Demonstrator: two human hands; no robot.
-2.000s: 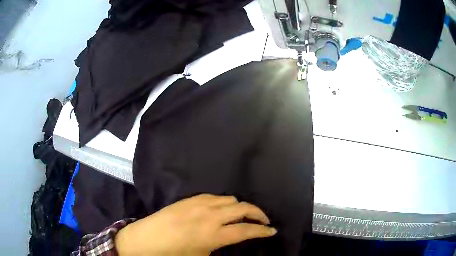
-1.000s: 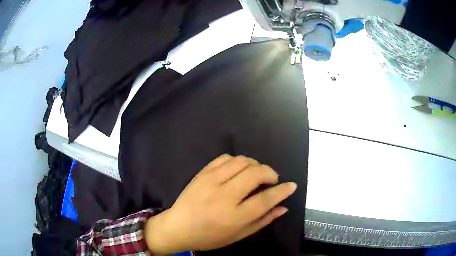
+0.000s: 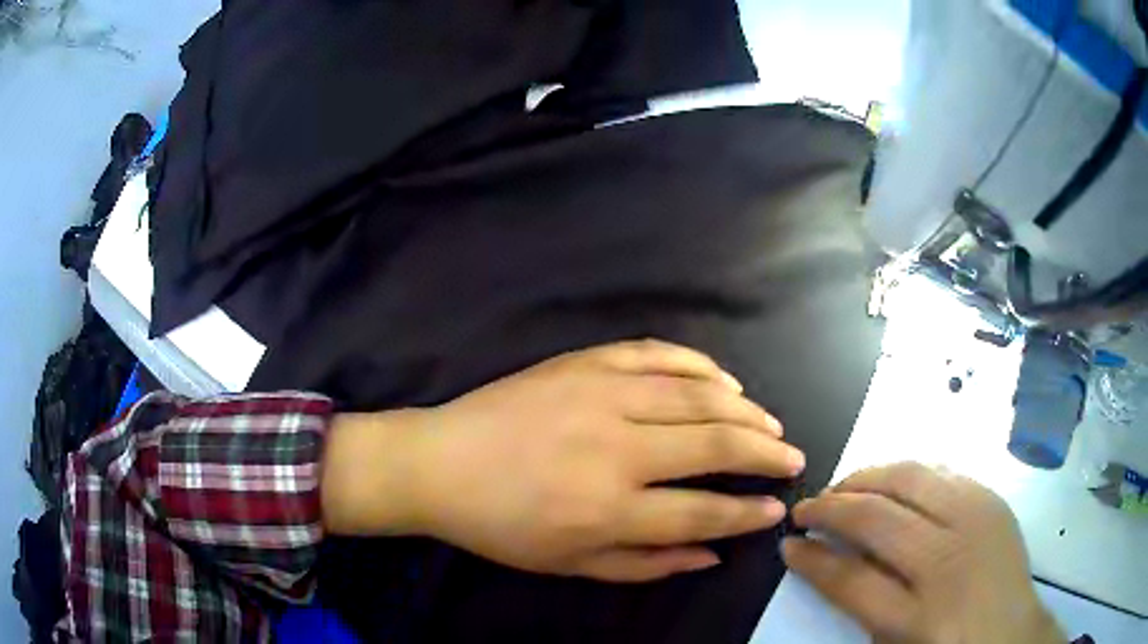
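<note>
A large dark fabric panel (image 3: 554, 252) lies across the machine bed, its right edge running up to the presser foot (image 3: 879, 292). My left hand (image 3: 592, 459) lies flat on the panel with its fingers slightly spread, fingertips near the right edge. My right hand (image 3: 919, 547) pinches the panel's right edge between thumb and fingers, close beside my left fingertips. The sewing machine head (image 3: 1007, 138) is above at the right. The needle tip cannot be made out.
A stack of dark pieces (image 3: 365, 88) lies behind at the left. A blue-grey cylindrical attachment (image 3: 1049, 396) stands right of the foot. Snips (image 3: 1124, 486) and a pale thread tangle (image 3: 1114, 390) are at the right edge. Black crumpled material (image 3: 76, 390) hangs at the left.
My right hand has come into view and taken the panel's edge. My left hand has moved up from its first position. More panel lies beyond the foot, and the view has shifted and turned.
</note>
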